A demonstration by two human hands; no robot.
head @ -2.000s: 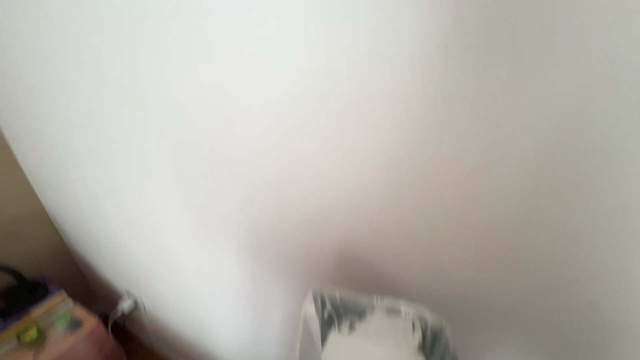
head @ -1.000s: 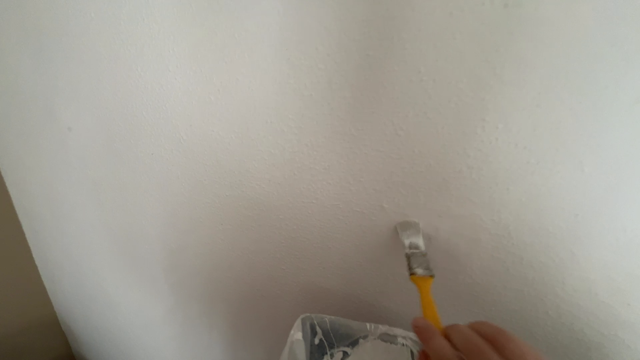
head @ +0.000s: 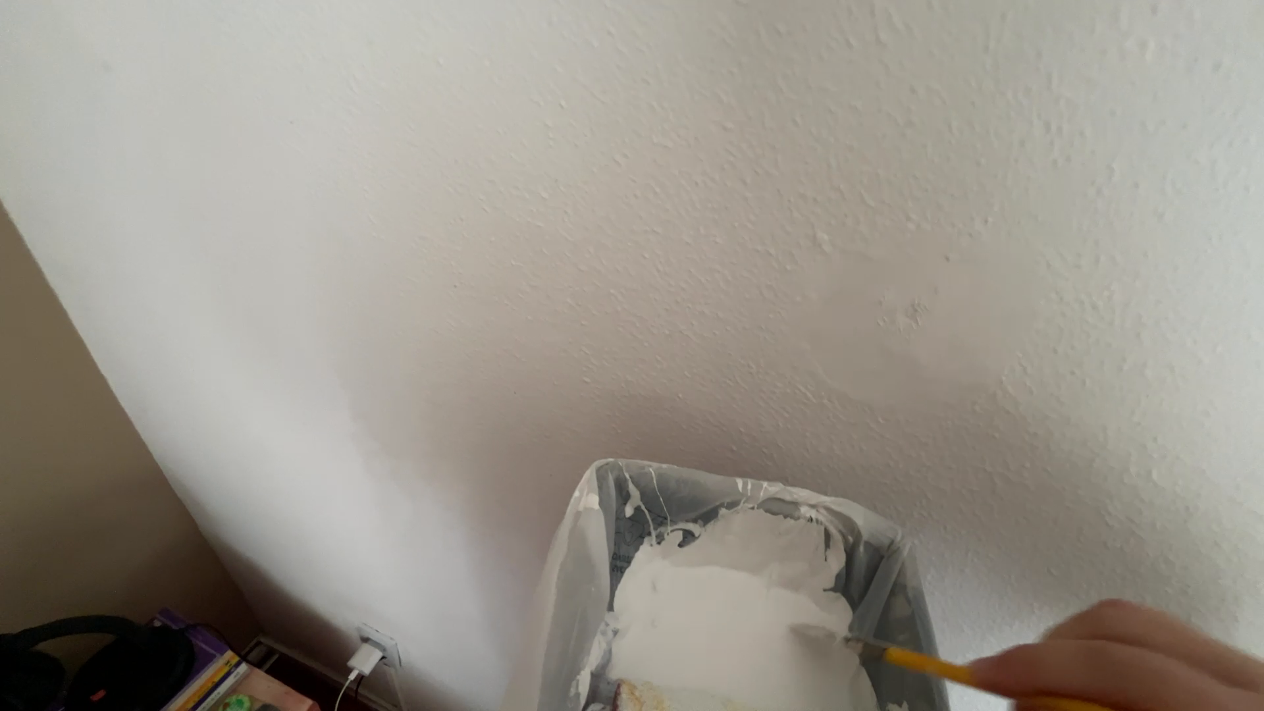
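Observation:
My right hand (head: pixel 1136 657) enters from the lower right, its fingers closed on the yellow handle of a paintbrush (head: pixel 923 666). The brush's bristles touch the white paint (head: pixel 706 627) in a plastic-lined paint tray (head: pixel 602 494) at the bottom centre. Paint streaks the grey liner. Part of a paint roller (head: pixel 632 697) shows at the bottom edge, lying in the paint. Behind the tray rises a white textured wall (head: pixel 553 247), with a smoother patch (head: pixel 913 316) at right. My left hand is not in view.
At the lower left, black headphones (head: pixel 128 662) lie beside stacked books (head: pixel 202 657). A white charger plug (head: pixel 365 659) sits in a wall socket (head: pixel 383 640) with a cable hanging down. A beige wall (head: pixel 79 444) meets the white one at the left.
My right hand has brought the brush from against the wall down into the tray's paint. Two seconds ago neither hand nor brush was in view.

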